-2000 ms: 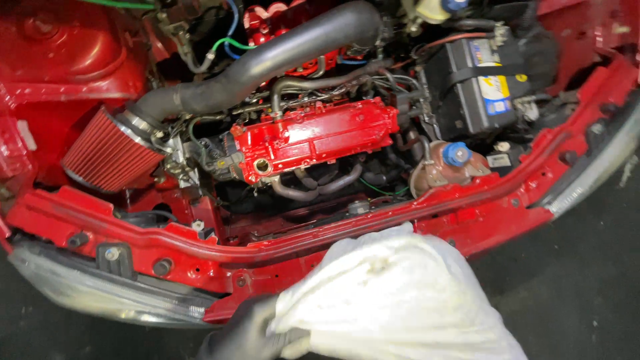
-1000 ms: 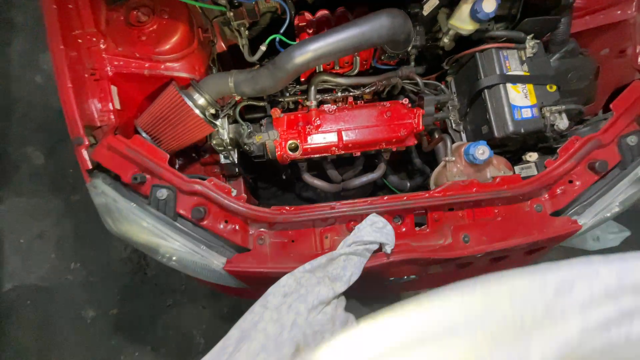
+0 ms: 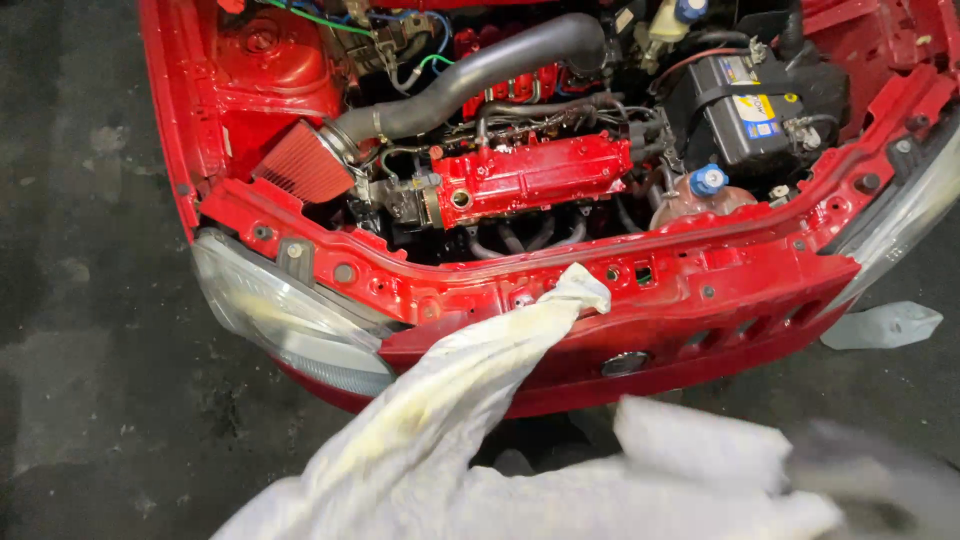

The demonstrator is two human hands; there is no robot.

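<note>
A long white cloth (image 3: 420, 397) lies with its narrow tip over the red front panel (image 3: 480, 296) of a car and widens toward the bottom edge. More white cloth (image 3: 697, 442), partly blurred, spreads across the bottom right. Beside it a grey blur (image 3: 870, 480) may be my right hand; its fingers cannot be made out. My left hand is not in view. Behind the panel the red valve cover (image 3: 536, 176) shows a round uncovered filler opening (image 3: 460, 199) at its left end.
Around the engine are a red cone air filter (image 3: 304, 165), a black intake pipe (image 3: 480, 71), a battery (image 3: 731, 112) and a coolant tank with a blue cap (image 3: 708, 180). Headlights (image 3: 285, 315) flank the front. A pale plastic piece (image 3: 881, 326) lies on the dark floor at right.
Two seconds ago a dark-gloved hand was at the bunched cloth near the bottom; it no longer shows there. The cloth now stretches out, its tip on the front panel as one second ago.
</note>
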